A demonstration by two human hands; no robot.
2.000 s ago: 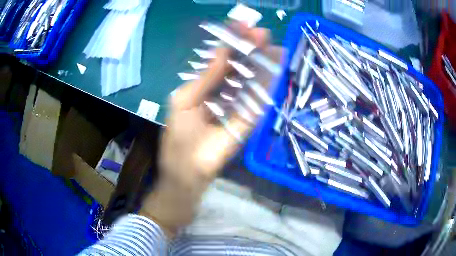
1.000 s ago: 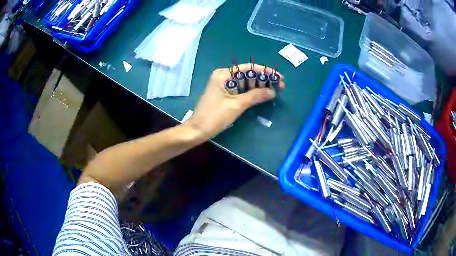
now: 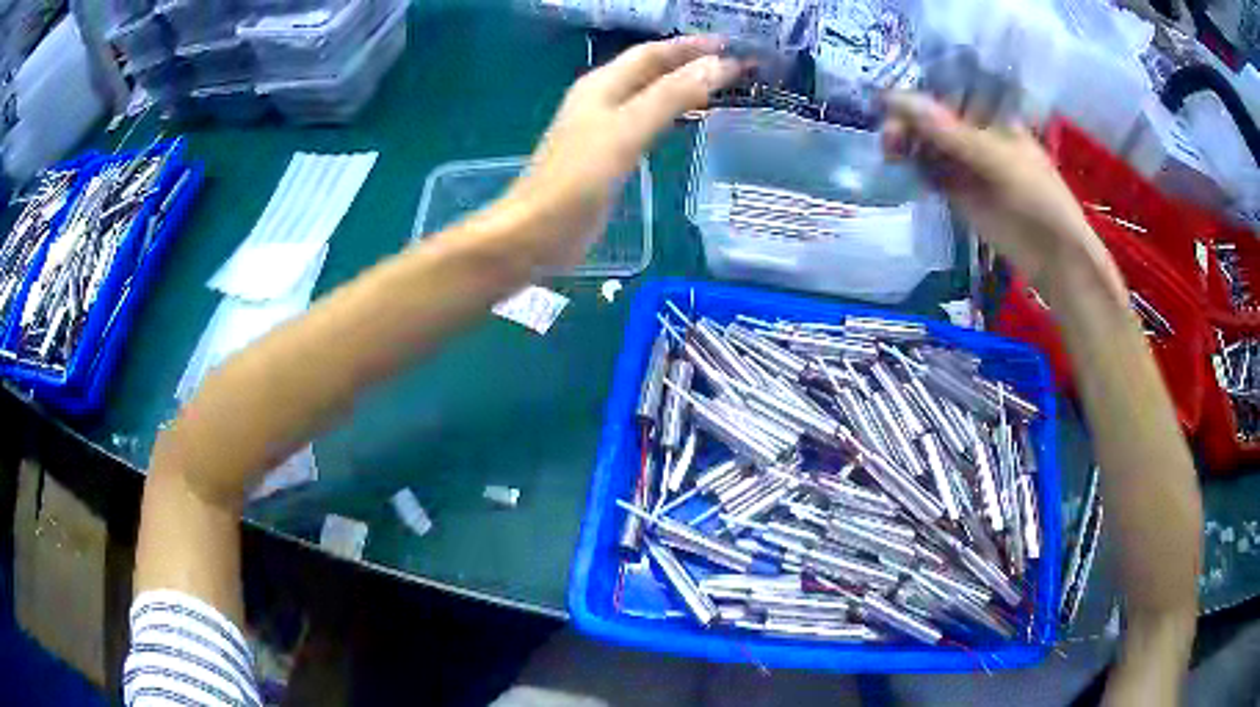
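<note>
My left hand [image 3: 622, 118] is stretched over the back of the bench, above and left of the clear plastic box [image 3: 815, 263]. A dark blurred shape is at its fingertips; I cannot tell whether it is held. My right hand [image 3: 988, 173] is blurred above the box's right side; its grip is unclear. Thin metal parts [image 3: 788, 214] lie in the box. The blue parts tray [image 3: 601, 518] in front of me is heaped with silver cylinders [image 3: 850, 483], some with thin red wires.
A clear lid [image 3: 629, 256] and a paper scrap [image 3: 532, 308] lie behind the tray. Whitish strips [image 3: 297, 221] and another blue tray [image 3: 97, 366] are left. Stacked clear boxes [image 3: 325, 62] stand at the rear left, red bins [image 3: 1175, 332] at right, bags [image 3: 1036, 55] behind.
My left hand has moved up and back from over the front of the bench; the cylinders it held are no longer clearly visible. My right hand has come into view. The view has shifted.
</note>
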